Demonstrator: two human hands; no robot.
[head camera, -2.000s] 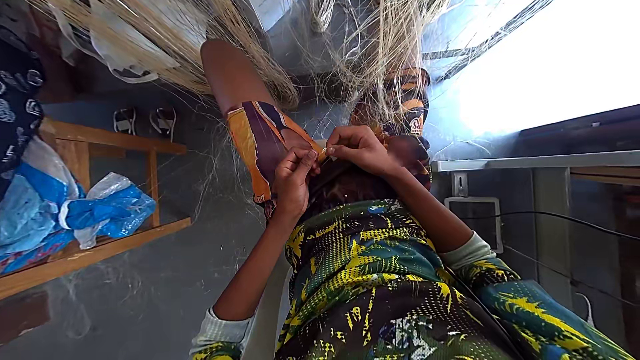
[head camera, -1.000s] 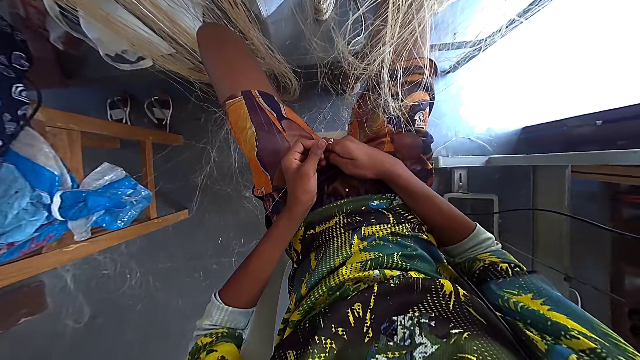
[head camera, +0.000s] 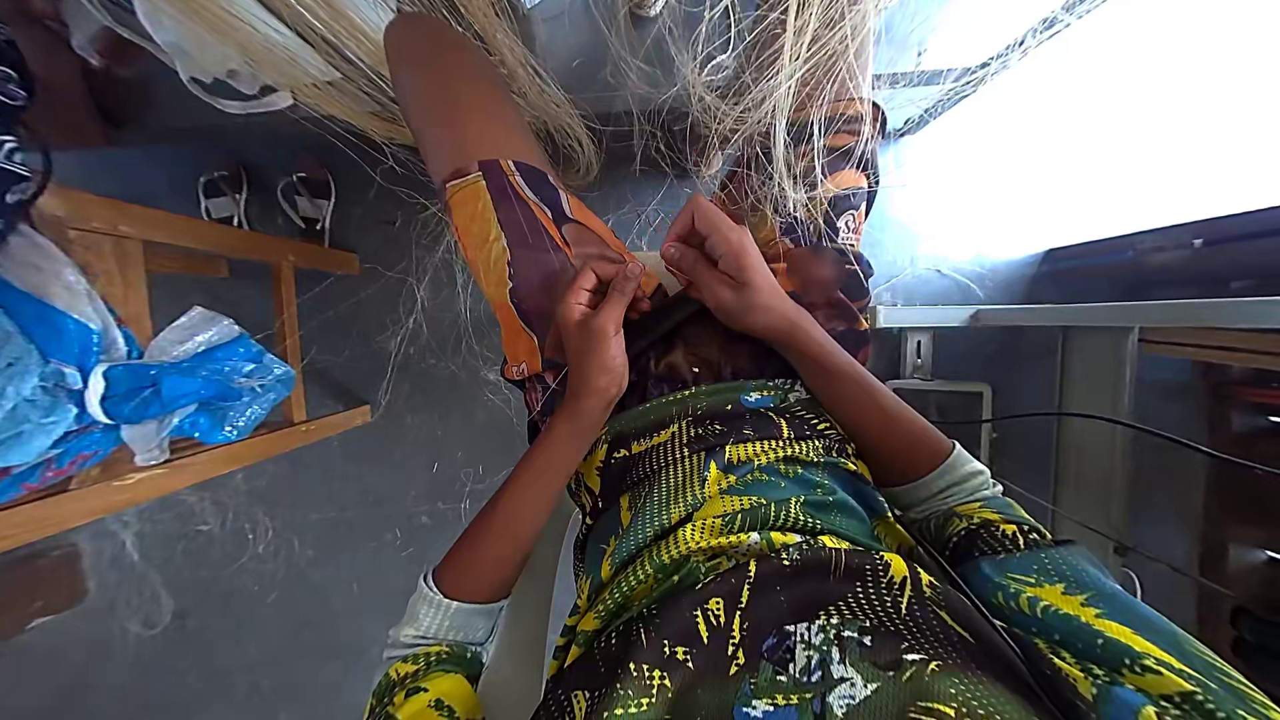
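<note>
Over my lap, my left hand (head camera: 597, 325) and my right hand (head camera: 722, 265) are close together with a small gap between them. Each has its thumb and index finger pinched. Whatever may be between the fingertips is too fine to make out. Beneath them lie my patterned orange and purple shorts (head camera: 520, 250). Pale long fibres (head camera: 800, 90) hang beyond my hands at the top of the view, with another bundle of fibres (head camera: 500, 70) by my bare knee.
At left, blue and clear plastic bags (head camera: 200, 385) rest on a wooden stool or bench (head camera: 220, 462). A pair of sandals (head camera: 308, 200) is on the grey floor. A pale table edge (head camera: 1080, 314) and a black cable (head camera: 1110, 420) are at right. Loose fibres lie on the floor.
My two hands, which were together at the fingertips a second ago, have moved apart a little.
</note>
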